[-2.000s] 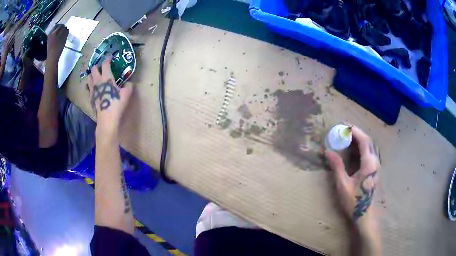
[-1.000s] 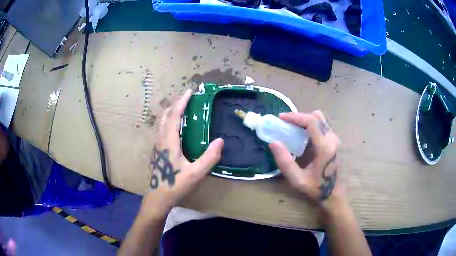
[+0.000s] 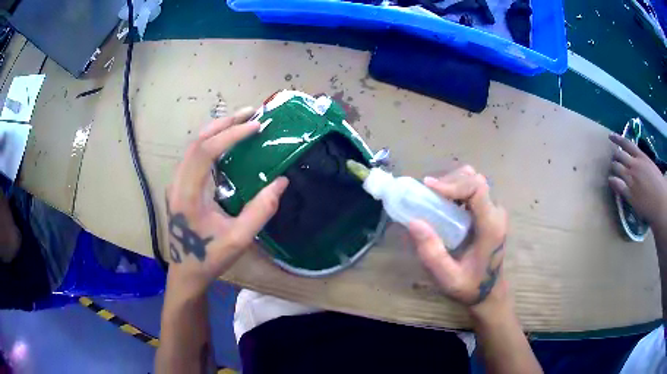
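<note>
The green housing (image 3: 292,139) with a white rim and a dark inner recess lies tilted over the cardboard in front of me. My left hand (image 3: 219,190) grips its left side, with the thumb over the recess edge and the fingers along the green rounded part. My right hand (image 3: 464,237) holds the small translucent white squeeze bottle (image 3: 420,204) sideways. The bottle's yellowish tip points left over the right edge of the dark recess. Whether the tip touches the housing or liquid comes out, I cannot tell.
A blue bin (image 3: 439,36) of black parts stands at the back, with a dark flat case (image 3: 429,77) before it. A black cable (image 3: 132,139) crosses the cardboard (image 3: 526,241) on the left. At the right, another person's hand (image 3: 640,179) touches a second housing (image 3: 630,219).
The housing has turned and tilted in my left hand, which moved slightly left. The bottle tip is now nearer the recess's right edge. Another person's hand has come onto the housing at the right.
</note>
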